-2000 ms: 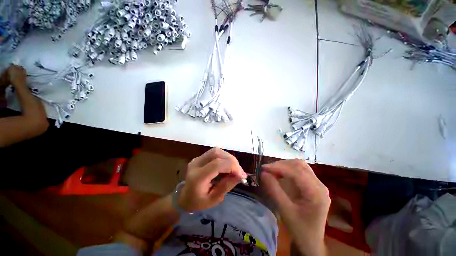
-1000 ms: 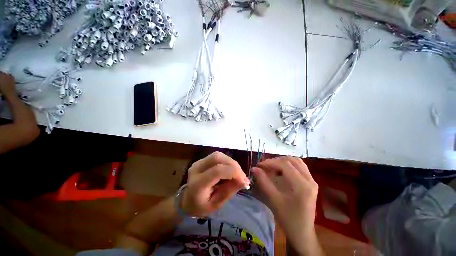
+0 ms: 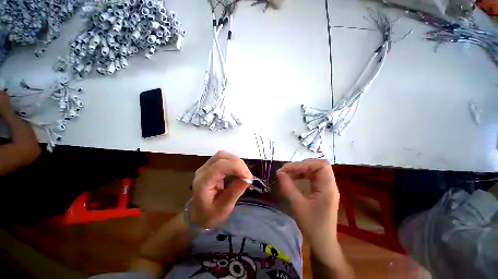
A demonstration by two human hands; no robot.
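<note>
My left hand (image 3: 221,188) pinches a small bunch of leads between thumb and fingertips, over my lap at the table's front edge. Thin dark wire ends (image 3: 265,155) stick up beside its fingertips, and a bit of white shows at the pinch. My right hand (image 3: 312,188) is just right of the wires, its thumb and forefinger closed together. Fine strands run near its fingertips, but whether it grips one is too small to tell. The rest of the held bunch is hidden.
A middle bundle of white leads (image 3: 215,90) and a right bundle (image 3: 349,103) lie on the white table (image 3: 273,71). A black smartphone (image 3: 153,113) lies left. A large connector heap (image 3: 123,35) is back left. A person's arm (image 3: 17,133) is at far left; a red stool (image 3: 104,204) stands below.
My hands have moved apart, and the right hand is now clear of the main wire bunch. The wires fan out more. The whole view has shifted, so the table things appear farther left and higher.
</note>
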